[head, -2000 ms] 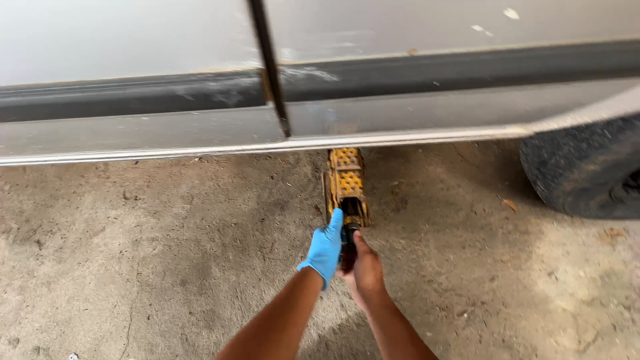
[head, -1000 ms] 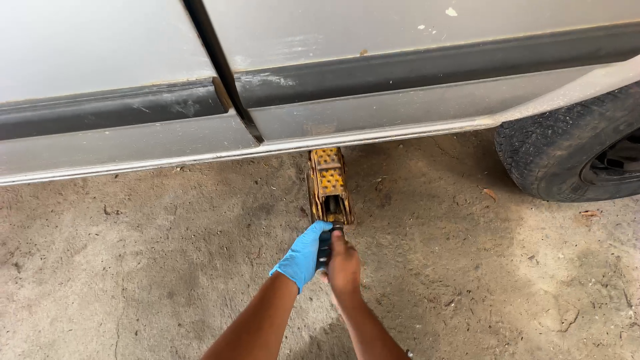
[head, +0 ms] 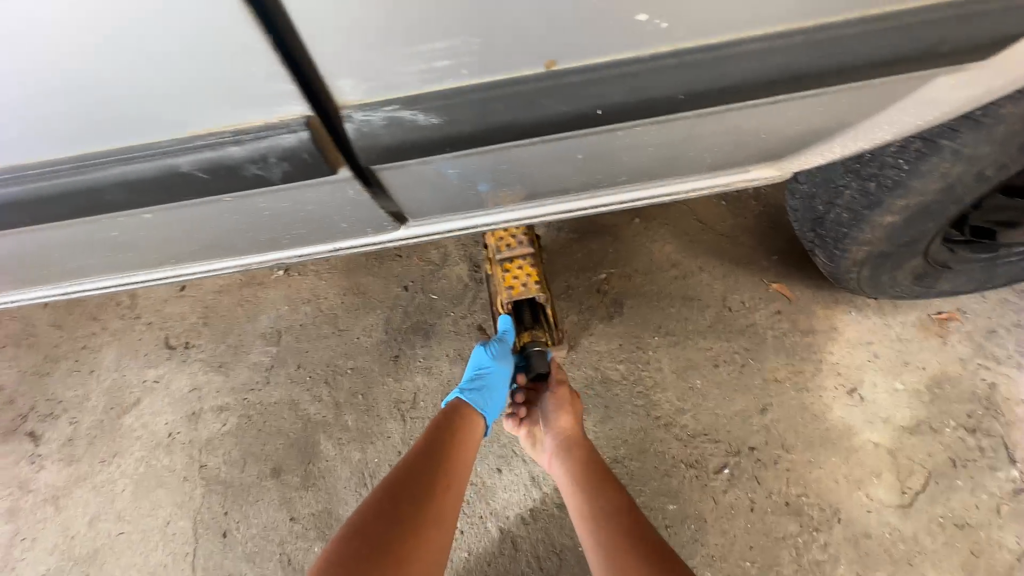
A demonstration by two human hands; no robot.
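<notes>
A worn yellow metal jack (head: 520, 272) with a perforated top lies on the concrete, its far end under the car's sill. At its near end is a black cylindrical part (head: 534, 362), which may be a socket or the end of a tool. My left hand (head: 486, 370), in a blue glove, is against the jack's near left side, thumb pointing forward; its fingers are mostly hidden. Bare, my right hand (head: 550, 408) is just below and to the right, its fingers curled around the underside of the black part. How firmly either hand grips cannot be seen.
Above the jack runs the car's sill (head: 624, 204), with a black side moulding (head: 640, 100) and a door gap higher up. A tyre (head: 896, 200) stands on the right. Dry leaves (head: 778, 290) lie on the concrete floor (head: 240, 416) near it.
One second ago both hands were together around a black part below the jack. Now my left hand is farther forward along the jack's side, and my right hand's fingers show from beneath.
</notes>
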